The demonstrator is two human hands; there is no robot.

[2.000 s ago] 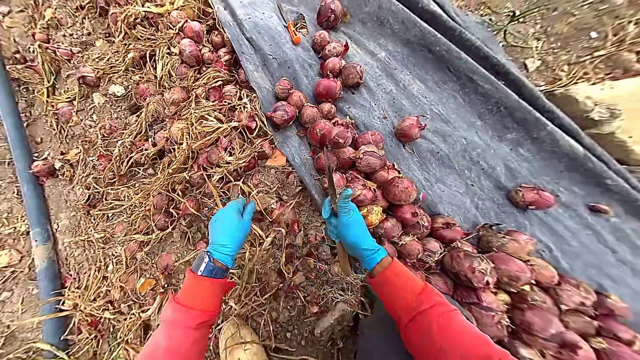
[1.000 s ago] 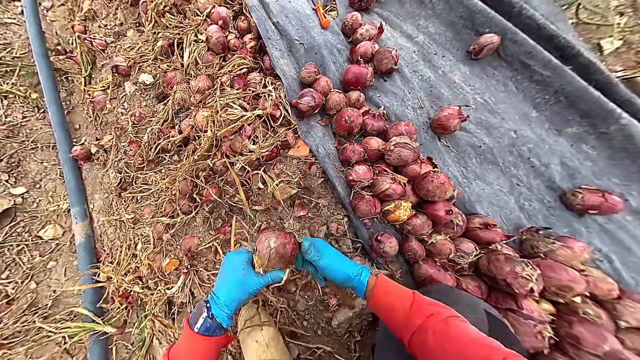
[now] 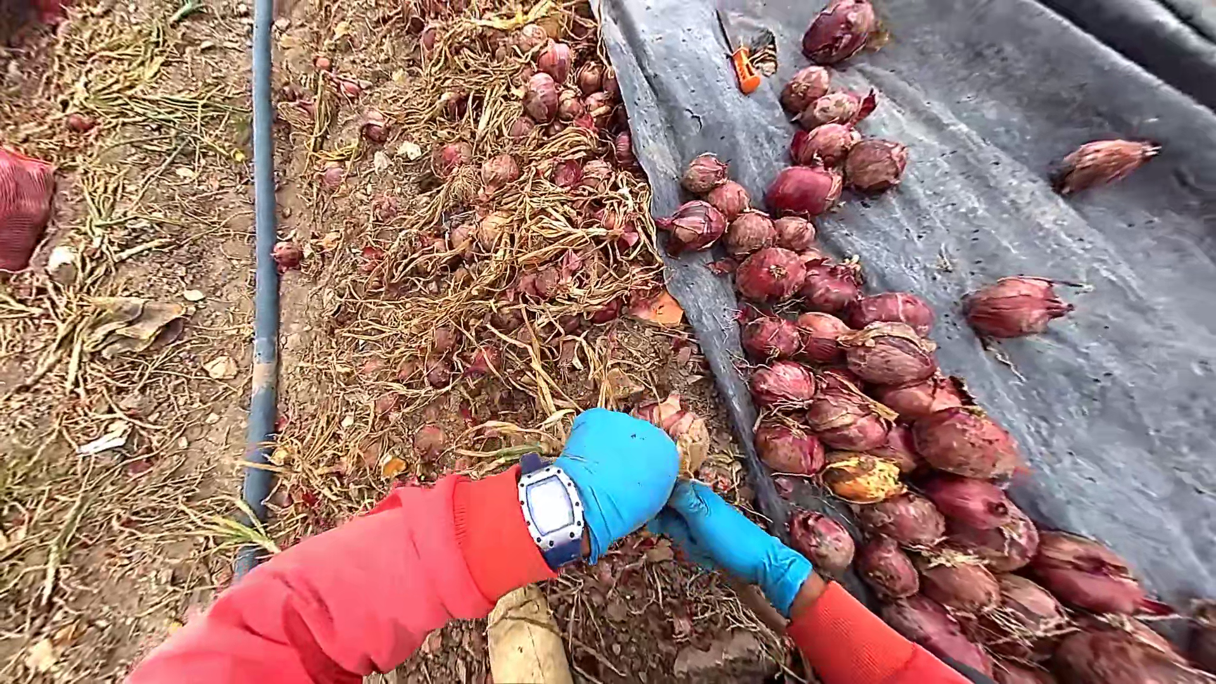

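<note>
My left hand (image 3: 622, 475), in a blue glove with a watch at the wrist, is closed around an onion (image 3: 686, 439) whose far side shows beyond the fingers. Touching it from the right is my right hand (image 3: 731, 537), also gloved in blue. Its fingers are partly hidden, and whether it holds something cannot be told. A pile of red onions (image 3: 893, 353) lies on the dark grey sheet (image 3: 1121, 399) to the right. One onion with orange-yellow skin (image 3: 863, 477) is among them. Dry onion tops (image 3: 513, 275) and more onions cover the soil beyond my hands.
A blue-grey pipe (image 3: 265, 285) runs lengthwise over the soil at the left. A red mesh sack (image 3: 23, 209) is at the left edge. Below my hands lies a pale, thick object (image 3: 525, 636). An orange-handled tool (image 3: 746, 71) rests on the sheet at the top.
My hands came together between two and one seconds ago. The left hand has since turned over the onion, which it now largely covers. The view has shifted.
</note>
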